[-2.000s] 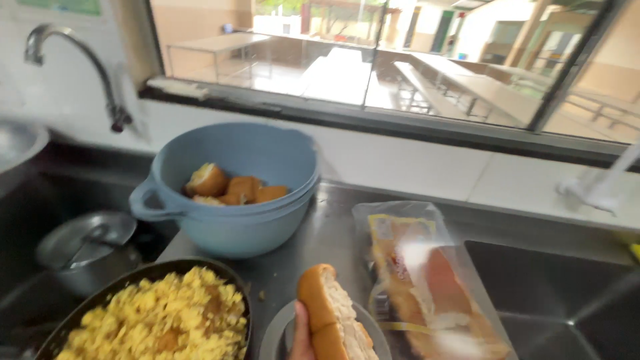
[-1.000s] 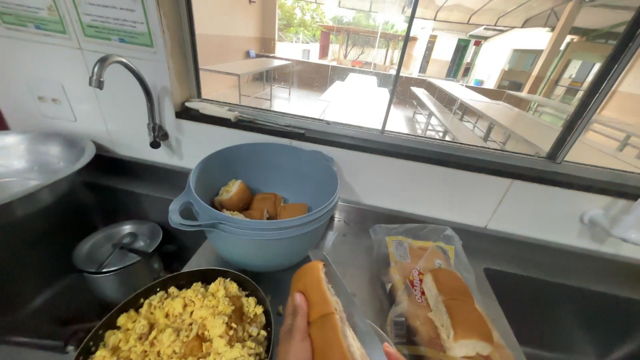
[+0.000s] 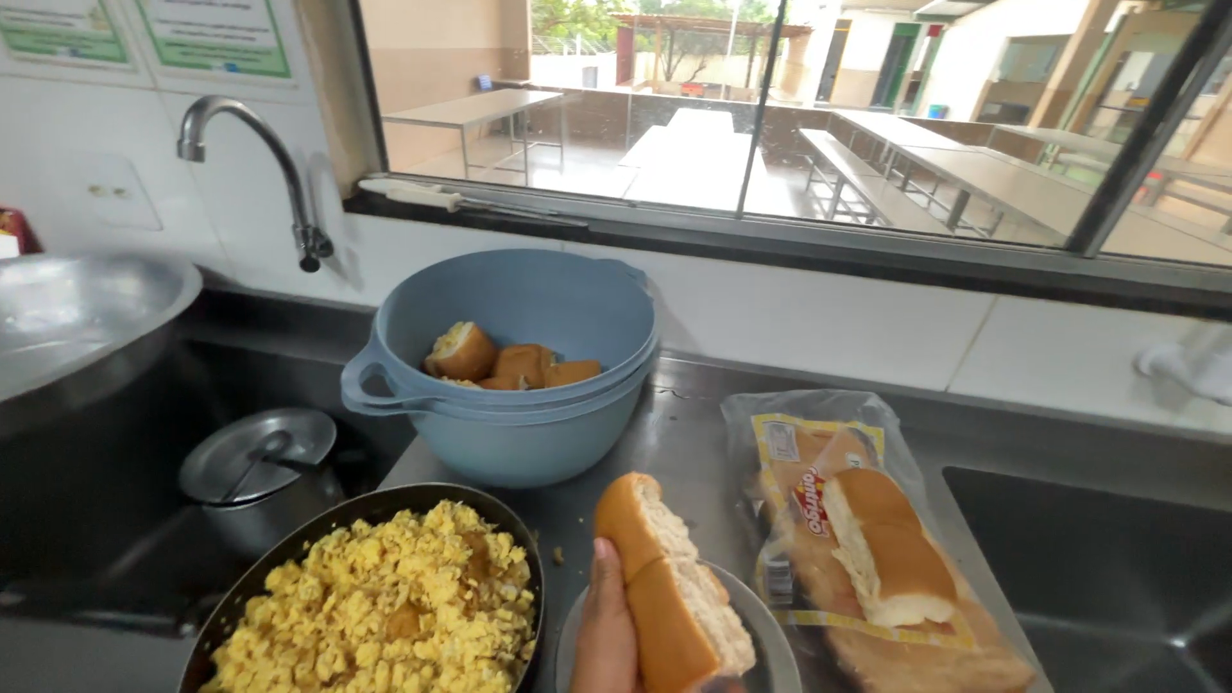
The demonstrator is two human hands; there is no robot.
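My left hand (image 3: 606, 621) holds a strip of joined bread rolls (image 3: 664, 587) above a metal plate (image 3: 778, 654); the crumb side faces right. Of my right hand only a blurred bit of fingertip may show at the bottom edge, by the lower end of the rolls. To the left is a dark pan (image 3: 535, 568) heaped with scrambled egg (image 3: 385, 602). Behind the plate, a blue plastic bowl with a handle (image 3: 520, 438) contains several roll pieces, one with yellow filling. At the right, another piece of joined rolls (image 3: 890, 549) lies on a plastic bread bag (image 3: 808, 452).
A lidded metal pot (image 3: 260, 462) and a large metal basin (image 3: 91, 298) are at the left, near a curved faucet (image 3: 260, 115). Another sink basin (image 3: 1107, 549) lies right of the bag. Along the windowsill rests a white-handled knife (image 3: 423, 192).
Two seconds ago no separate roll piece clearly lay on the bag; one second ago it does. Fingers seen right of the held rolls one second ago are now mostly out of view.
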